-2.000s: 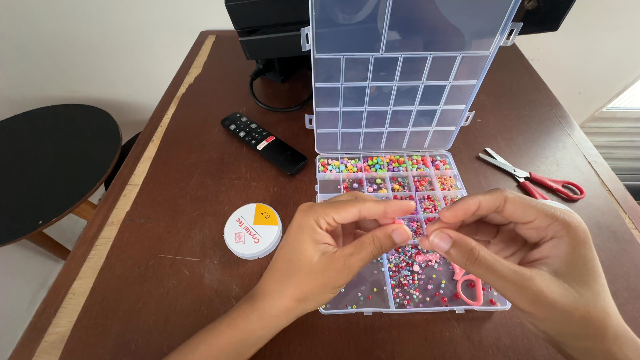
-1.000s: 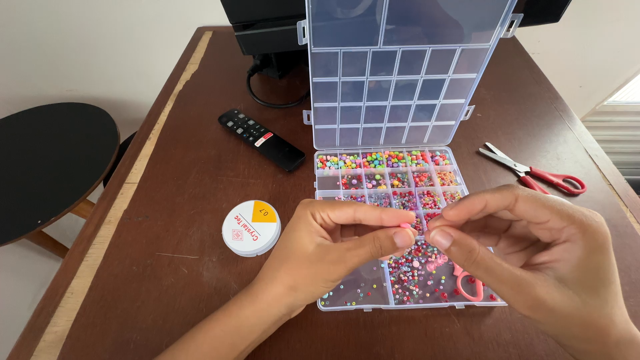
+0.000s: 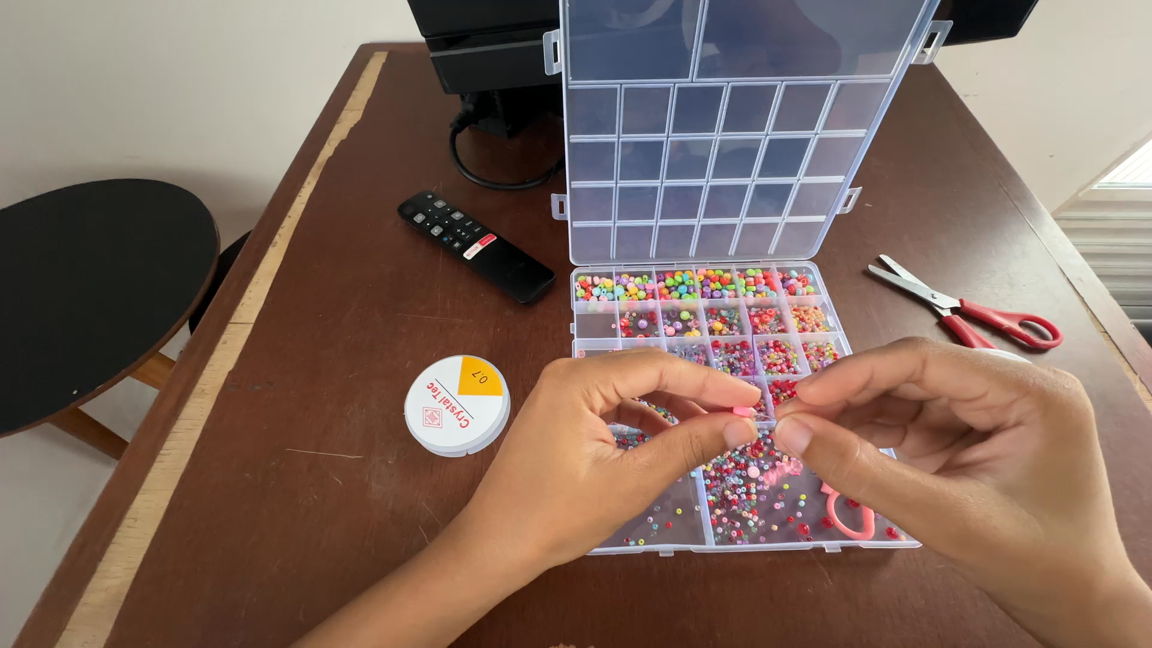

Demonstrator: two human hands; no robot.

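Observation:
My left hand pinches a small pink bead between thumb and forefinger, above the bead box. Close to its right, the thumb and forefinger of my right hand are brought together; a thin clear cord seems to run between the fingertips, too fine to make out surely. Beneath both hands lies a clear plastic compartment box of coloured beads, its divided lid standing up behind. Pink-handled scissors or a similar tool lie partly hidden in the large front compartment, among loose beads.
A white spool of cord lies left of the box, with a black remote control behind it. Red-handled scissors rest at the right, blades parted. A black monitor base and cable stand behind. A round black stool is beyond the table's left edge.
My hands stay over the box with fingertips close together. The pink bead shows between my left fingertips in the last second; the box, spool, remote control and scissors have not moved.

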